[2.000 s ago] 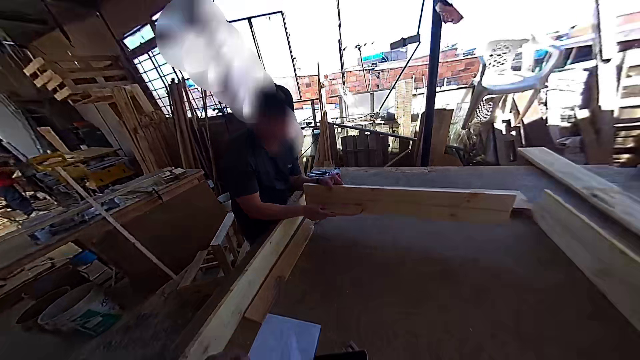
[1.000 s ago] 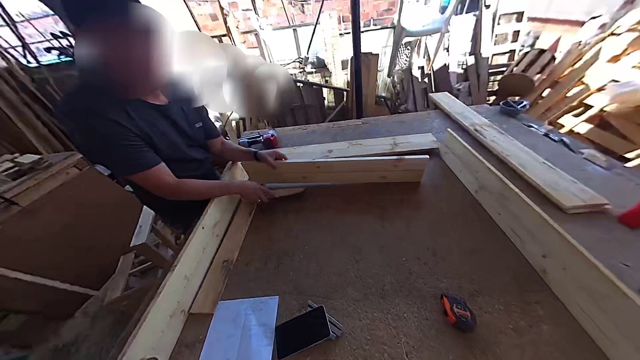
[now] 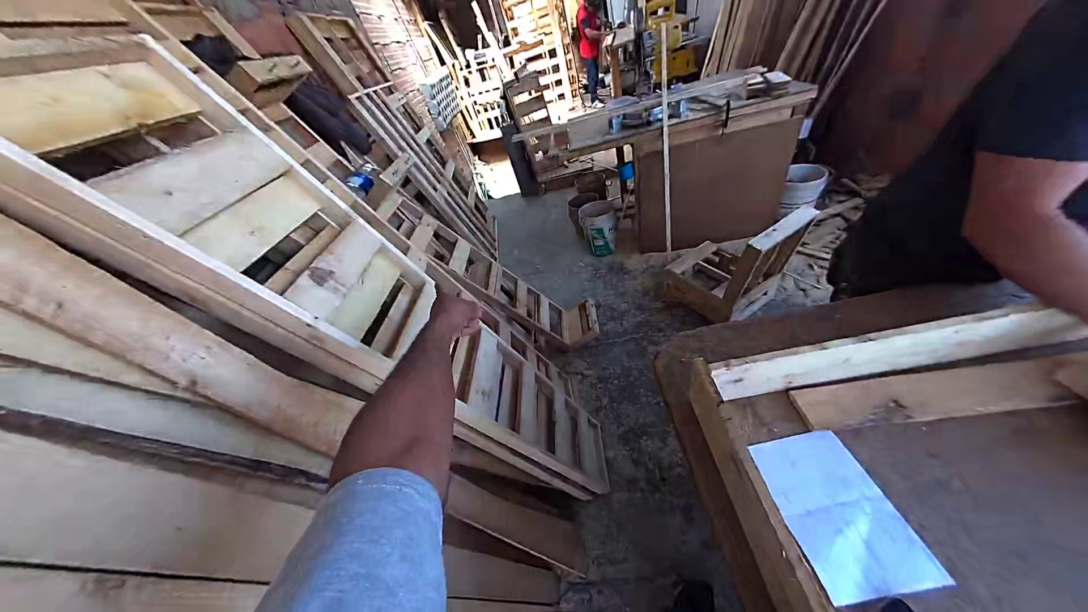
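My left hand [image 3: 456,314] reaches out at the middle left, its fingers curled at the edge of a slatted wooden frame [image 3: 246,217] that leans with other frames and boards along the left side. The hand covers the spot where it meets the wood. My right hand is out of view. On the worktable [image 3: 977,476] at the right, a white sheet of paper [image 3: 850,518] lies near the left edge. Beyond it, a pale board [image 3: 884,350] and a browner board [image 3: 935,395] run side by side.
A co-worker in a dark shirt [image 3: 918,195] stands across the worktable. On the floor [image 3: 544,234] are buckets [image 3: 598,228] and a small wooden frame [image 3: 739,268]. Farther back stand a cluttered workbench [image 3: 714,183] and a person in red [image 3: 588,38]. Long boards [image 3: 127,501] lean at lower left.
The view has swung far to the left, from the tabletop to the leaning frames. My left arm is now stretched out to a slatted frame; the earlier frames do not show it so.
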